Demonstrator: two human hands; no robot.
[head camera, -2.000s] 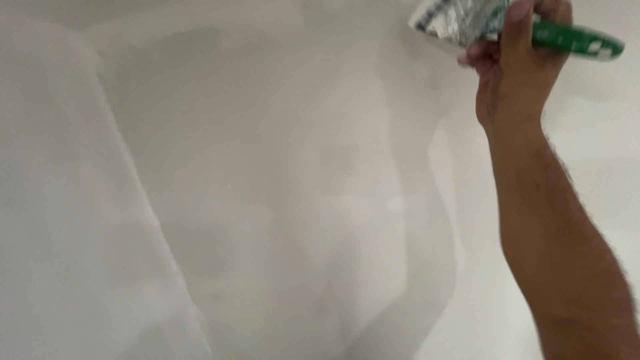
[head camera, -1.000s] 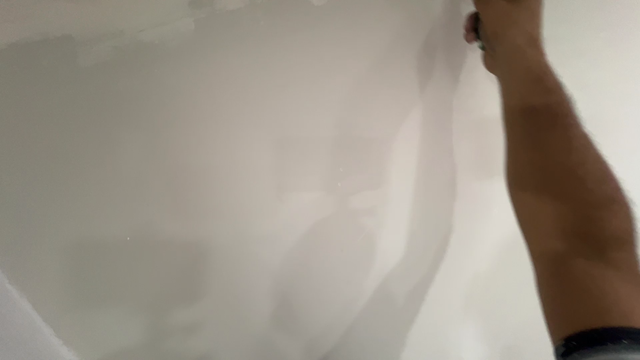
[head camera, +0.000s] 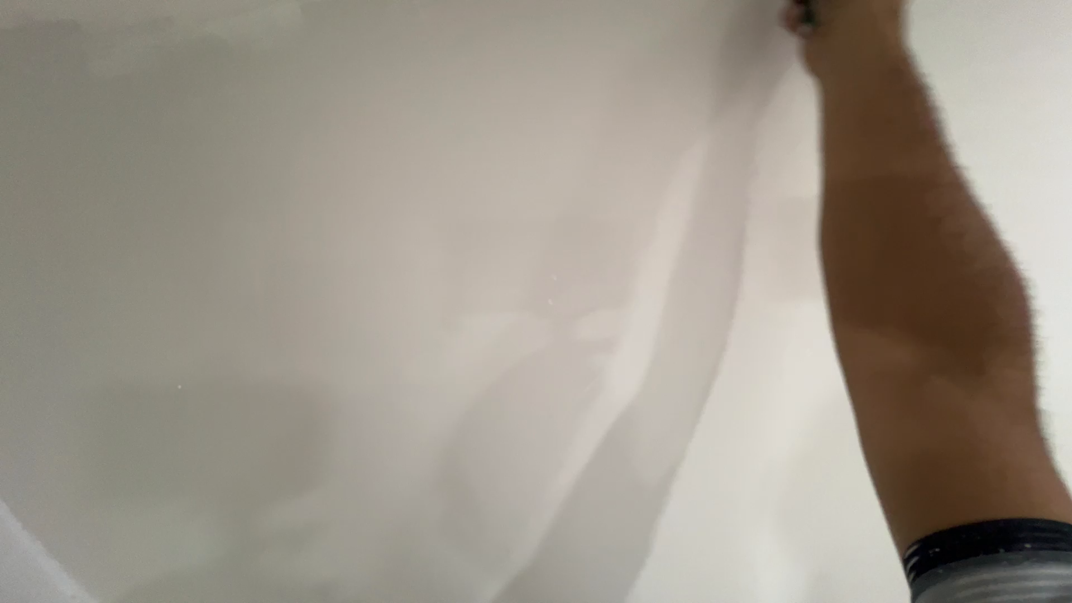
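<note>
My right hand (head camera: 846, 29) is at the top edge of the view, partly cut off, at the end of my raised forearm. Its fingers are curled around a dark piece of a handle (head camera: 806, 15), of which only a sliver shows. The brush head lies outside the view. Behind the hand is a smooth, pale painted wall (head camera: 377, 251), across which falls the long shadow of the arm. My left hand does not appear.
A lighter, uneven band of paint (head camera: 201, 33) runs along the upper left of the wall. At the lower left corner a paler surface (head camera: 33, 561) meets the wall along a slanting edge.
My right hand, two seconds ago showing a green-handled paintbrush, is now mostly beyond the top edge, and more of the forearm and a dark-edged sleeve shows. The view has shifted.
</note>
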